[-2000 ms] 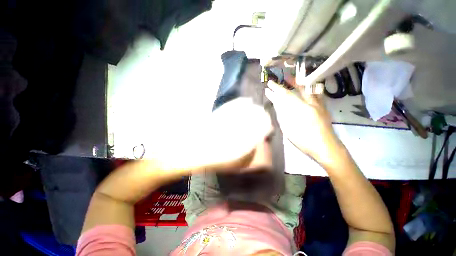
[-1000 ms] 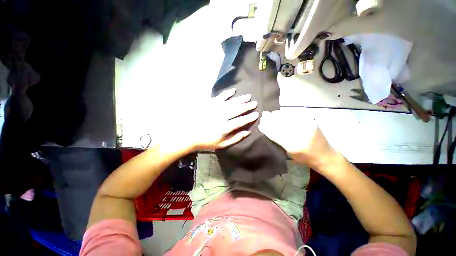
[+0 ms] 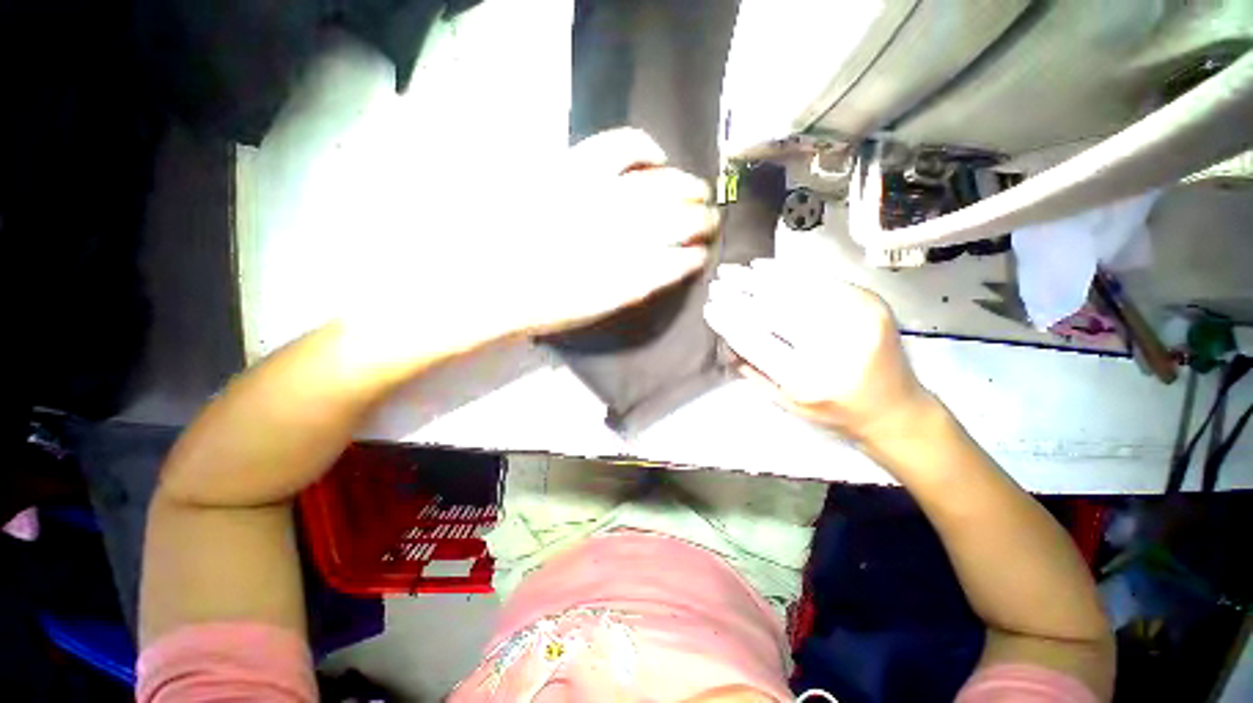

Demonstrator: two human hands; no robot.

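A dark grey-brown garment panel point(image 3: 643, 368) lies on the white machine table, running from near its front edge up past the needle area of the cream sewing machine point(image 3: 962, 69). My left hand point(image 3: 618, 234) lies on the panel, left of the needle area, with its fingers curled at the cloth; glare washes out much of it. My right hand point(image 3: 811, 337) is at the panel's right edge, with fingertips bent onto the cloth. The presser foot and needle are not clearly visible.
A white cloth scrap point(image 3: 1065, 275) lies right of the machine's arm, with a slim tool point(image 3: 1135, 327) beside it. Black straps point(image 3: 1206, 426) hang over the front edge at right. A red basket point(image 3: 330, 529) is below the table. Dark cloth point(image 3: 110, 247) is piled left.
The panel has moved up the table, away from me, and its lower end has left my lap. My left hand has moved up with it and its fingers have curled. The scissors are now mostly hidden.
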